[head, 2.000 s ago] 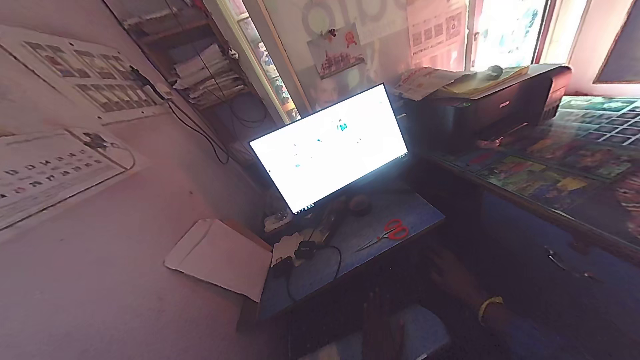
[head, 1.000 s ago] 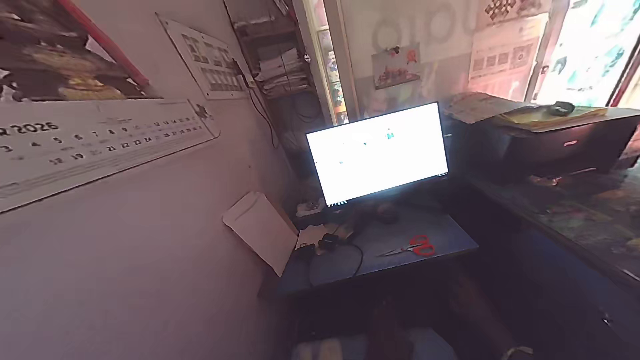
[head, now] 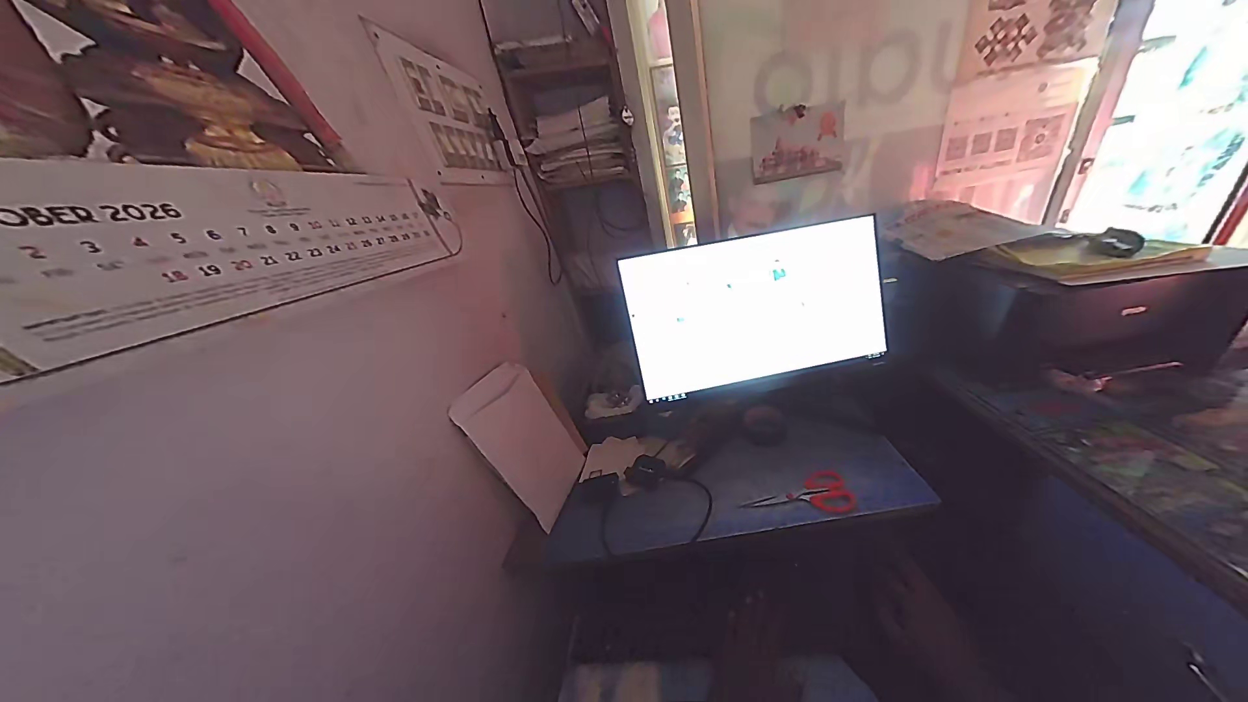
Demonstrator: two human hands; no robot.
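Note:
Both hands are in deep shadow below the front edge of the small blue desk (head: 770, 517). My left hand (head: 756, 629) is low in the middle, over what looks like a dark keyboard tray; its fingers are hard to make out. To its right is my right hand (head: 902, 590), whose hold, if any, is hidden by the dark. On the desk lie red-handled scissors (head: 827, 492), blades pointing left, with a black cable and plug (head: 645, 471) left of them. A lit monitor (head: 760, 307) stands at the desk's back.
A white envelope (head: 522, 444) leans at the desk's left against the wall. At right, a black printer (head: 1121, 317) bearing papers (head: 1102, 255) stands on a counter (head: 1121, 448). A wall calendar (head: 214, 253) hangs left; shelves with stacked papers (head: 577, 141) are behind.
The view has swung left, bringing the wall calendar further in. The scissors and cable stay on the desk. Both hands remain low, below the desk edge.

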